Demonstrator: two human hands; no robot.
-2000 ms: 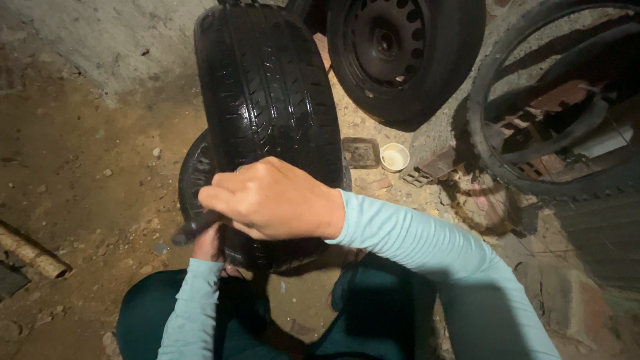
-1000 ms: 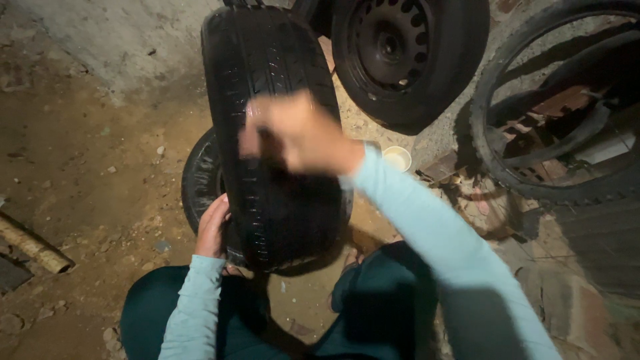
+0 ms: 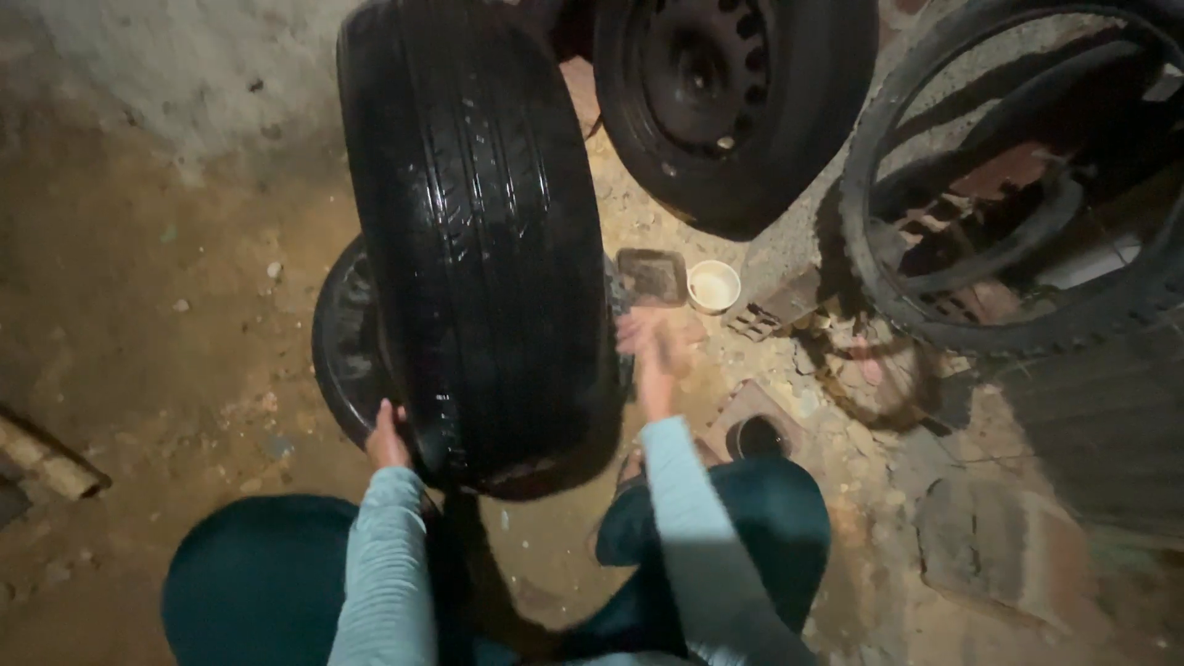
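A black car tyre (image 3: 481, 250), wet and shiny along its tread grooves, stands upright in front of me, over another dark tyre (image 3: 347, 333) that lies flat. My left hand (image 3: 388, 437) is at the lower left side of the upright tyre, thumb up, its fingers partly hidden by the tyre. My right hand (image 3: 655, 356) is blurred at the tyre's right side, just below a dark shallow tray (image 3: 651, 277); whether it holds anything cannot be made out. Beside the tray sits a small white bowl (image 3: 713, 287).
A tyre on a steel rim (image 3: 740, 102) leans at the top. On the right is a thin knobbly tyre (image 3: 856, 222) near hollow bricks (image 3: 772, 301). A broken block with a dark round opening (image 3: 758, 435) lies by my right knee. A bamboo-like pole (image 3: 46, 458) lies far left.
My right hand has moved from in front of the tread to the tyre's right side. My left hand stays low at the tyre's left side.
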